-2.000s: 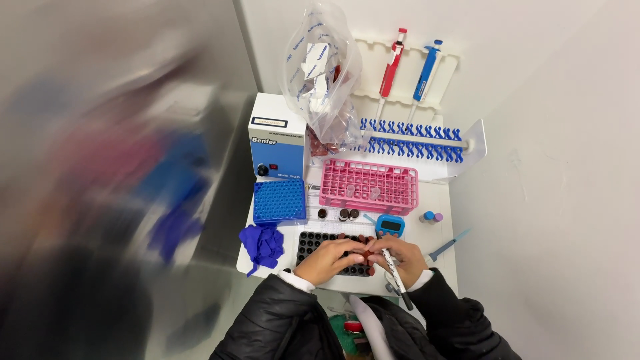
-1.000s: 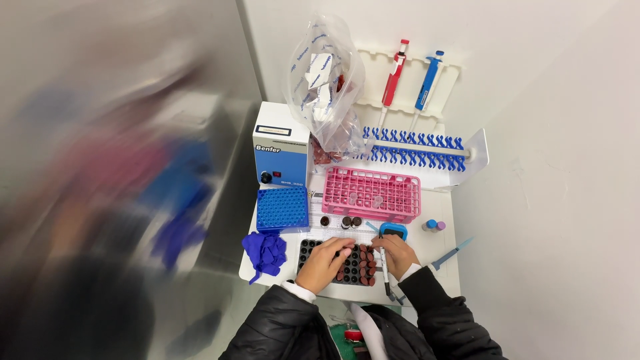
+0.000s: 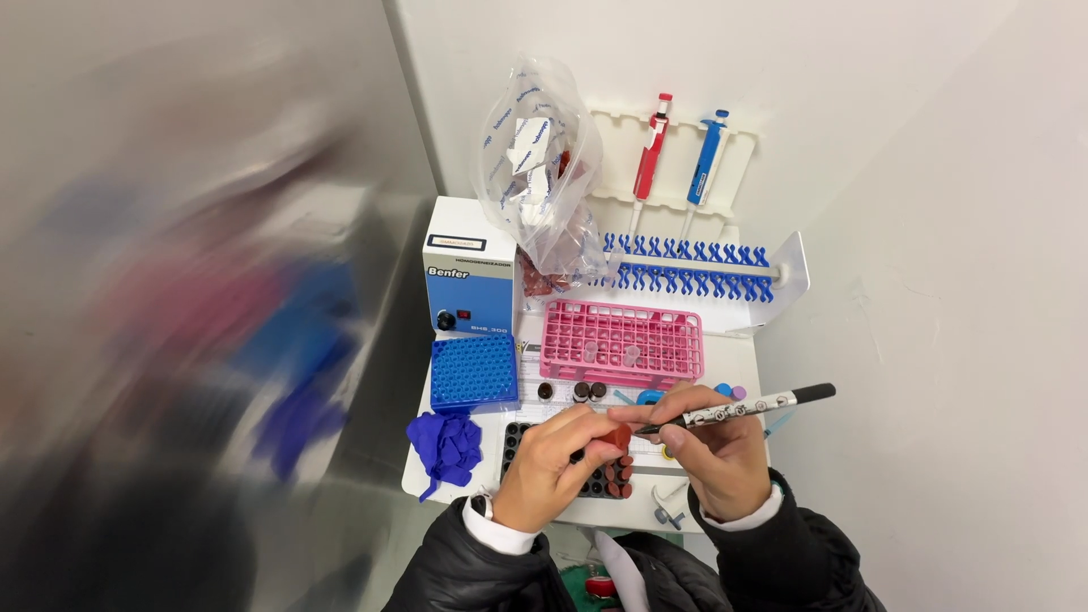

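Between the thumb and fingers of my left hand [image 3: 548,463] is a small reddish-brown tube [image 3: 619,436], held above the black rack. My right hand [image 3: 722,450] grips a black-and-white patterned marker pen [image 3: 739,407], its dark tip beside the tube. Part of the black tube rack [image 3: 514,442] shows under my left hand, with several reddish-brown tubes [image 3: 619,490] at its right end. Beyond the hands, dark vials [image 3: 581,392] stand on a printed sheet. A pink wire-type tube rack [image 3: 622,340] holds a few clear tubes.
A blue-and-white Benfer homogenizer [image 3: 470,280], a blue tube box [image 3: 474,372] and crumpled blue gloves [image 3: 445,450] are at left. Behind stand a clear plastic bag [image 3: 540,170], a rotator with blue clips [image 3: 693,266] and red [image 3: 652,157] and blue pipettes [image 3: 707,161]. A metallic wall borders the left.
Both hands have come together above the rack since one second ago. My left hand now holds up a tube, and the marker in my right hand has swung up to point at it.
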